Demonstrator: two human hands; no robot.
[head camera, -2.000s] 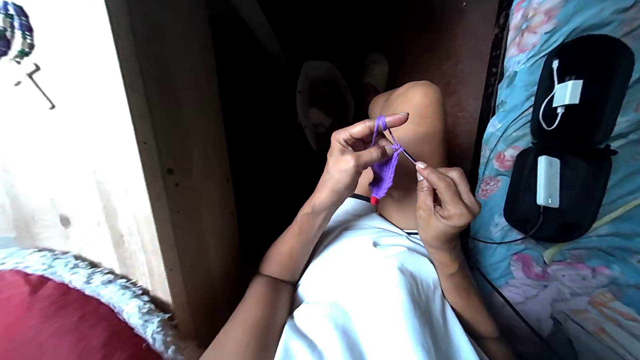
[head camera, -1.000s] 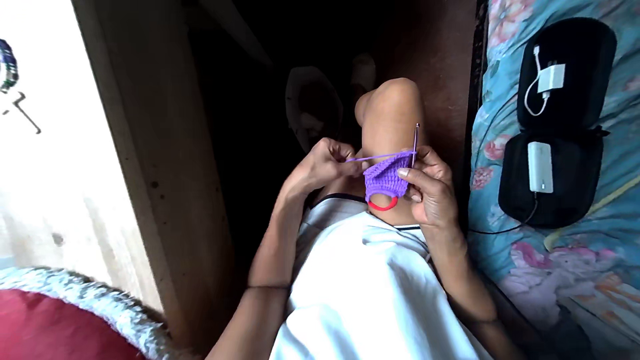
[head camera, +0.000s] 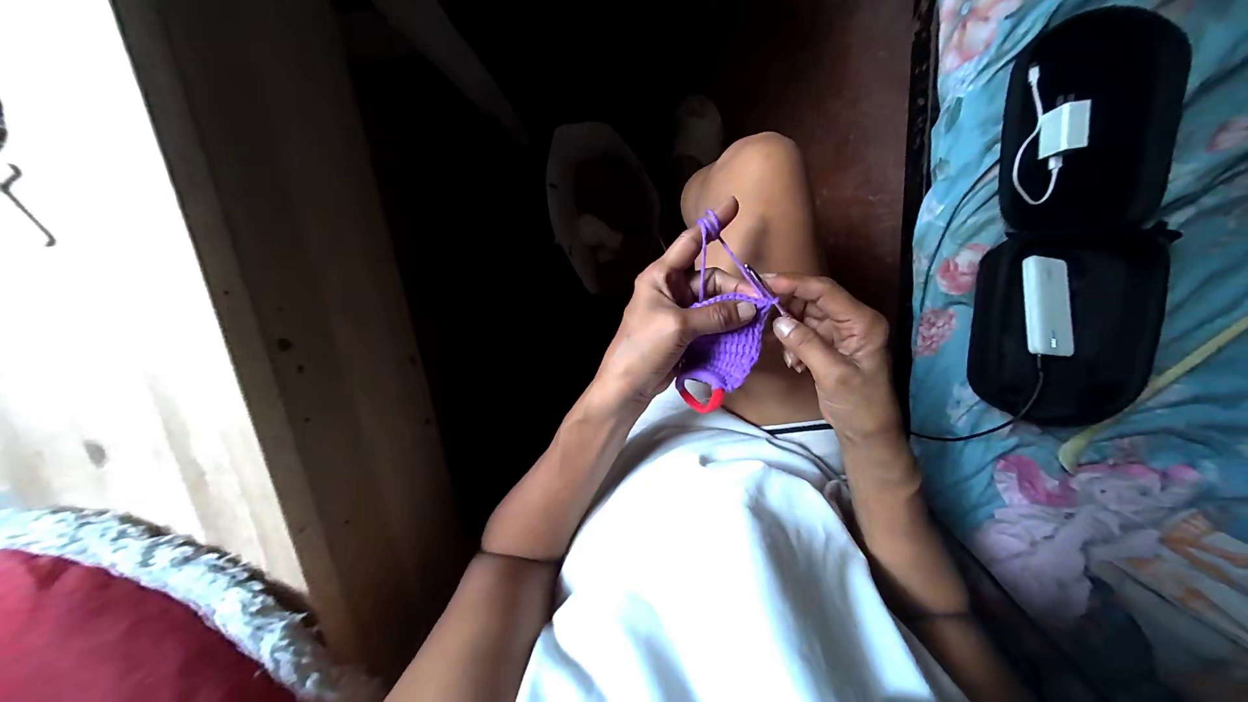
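Observation:
My left hand (head camera: 673, 317) pinches a small piece of purple crochet work (head camera: 726, 356) between thumb and fingers. Purple yarn (head camera: 710, 226) is wound around its raised index finger and runs down to the top right corner of the piece. A red ring (head camera: 704, 402) hangs at the bottom edge of the work. My right hand (head camera: 834, 341) holds a thin crochet hook (head camera: 754, 278), whose tip is up at the yarn by that corner. The right fingertips are close to the left thumb, above my bare knee.
On the right, a flowered blue bedsheet (head camera: 951, 390) carries an open black case (head camera: 1092, 390) with a white charger (head camera: 1065, 129) and a white power bank (head camera: 1048, 307). A cable runs from it toward my lap. A wooden board (head camera: 263, 322) stands left, near a red cushion (head camera: 107, 634) with fluffy trim.
A second ago the hands were apart with yarn stretched between them and the piece by my right hand. Now my left hand grips the piece, with yarn looped on its raised index finger.

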